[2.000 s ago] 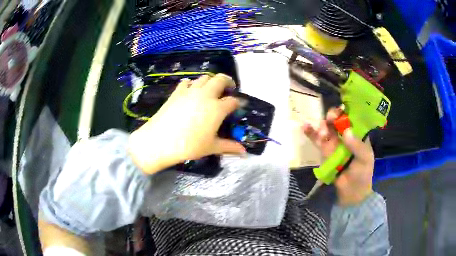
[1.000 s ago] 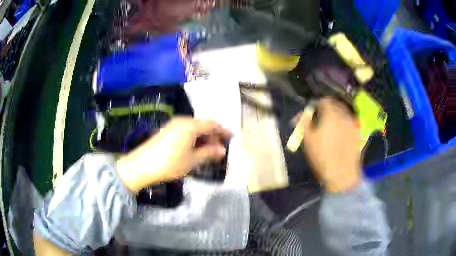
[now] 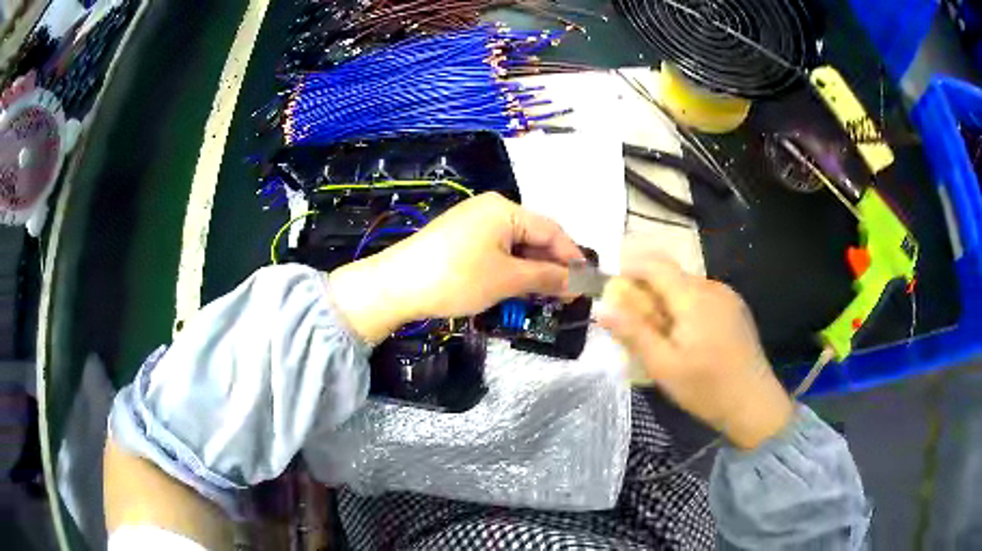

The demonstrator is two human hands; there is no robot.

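Observation:
My left hand (image 3: 463, 258) reaches over the black housing (image 3: 409, 161), its fingertips pinched at a small grey piece (image 3: 587, 280). My right hand (image 3: 700, 344) is blurred and closed around what looks like a small pale tool, its fingertips meeting the grey piece. Below the fingers lies the small black cover with the circuit board (image 3: 544, 323) and a blue component (image 3: 515, 314); the hands hide its upper part. Yellow-green wire (image 3: 377, 186) loops in the housing. The lime green soldering gun (image 3: 885, 253) lies on the dark mat at right, held by no hand.
Blue lead wires (image 3: 398, 92) lie beyond the housing, brown-red wires (image 3: 366, 19) behind them. Bubble wrap (image 3: 506, 441) covers the near edge. The black fan grille (image 3: 711, 38), a yellow-rimmed spool (image 3: 700, 102) and a yellow piece (image 3: 851, 113) stand back right. A blue bin (image 3: 958, 161) is at right.
The soldering gun has left my right hand and now lies at the far right. My right hand has moved left from the mat to meet my left hand above the small board.

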